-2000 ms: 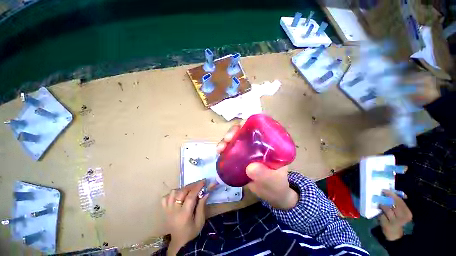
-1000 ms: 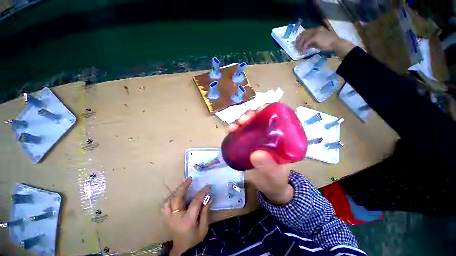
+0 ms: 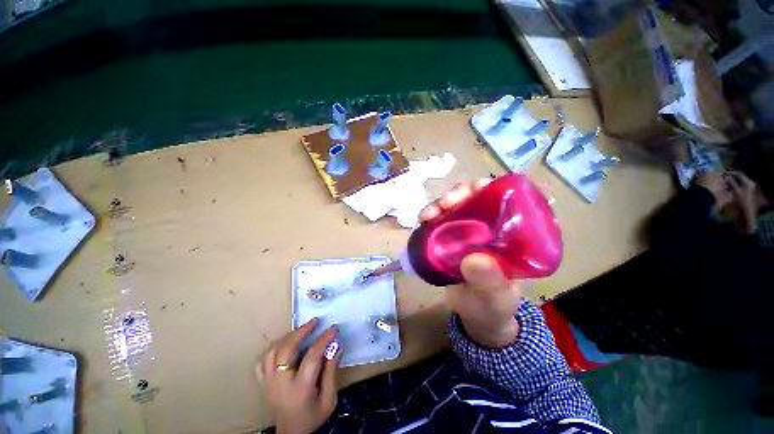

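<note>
My right hand [image 3: 484,288] grips a squeeze bottle [image 3: 530,229] of red-pink liquid, tilted with its nozzle [image 3: 389,269] pointing left. The nozzle tip is at the upper right post position of a white square base plate [image 3: 352,318] that lies on the bench in front of me. Shiny metal bits show at several post positions on the plate. My left hand [image 3: 299,386] rests its fingertips on the plate's lower left part, with fingers apart; the lower left post position is hidden under the fingers.
A brown square plate [image 3: 355,159] with several upright tubes stands behind, beside a crumpled white rag [image 3: 399,197]. White plates with posts lie at left [image 3: 47,225] and back right [image 3: 509,136]. A neighbour's hands [image 3: 734,195] and a cardboard box [image 3: 636,76] are at right.
The nozzle tip has moved from the left post positions to the upper right one. The neighbour's arm has drawn back right, and the white plate behind my right hand is gone from there.
</note>
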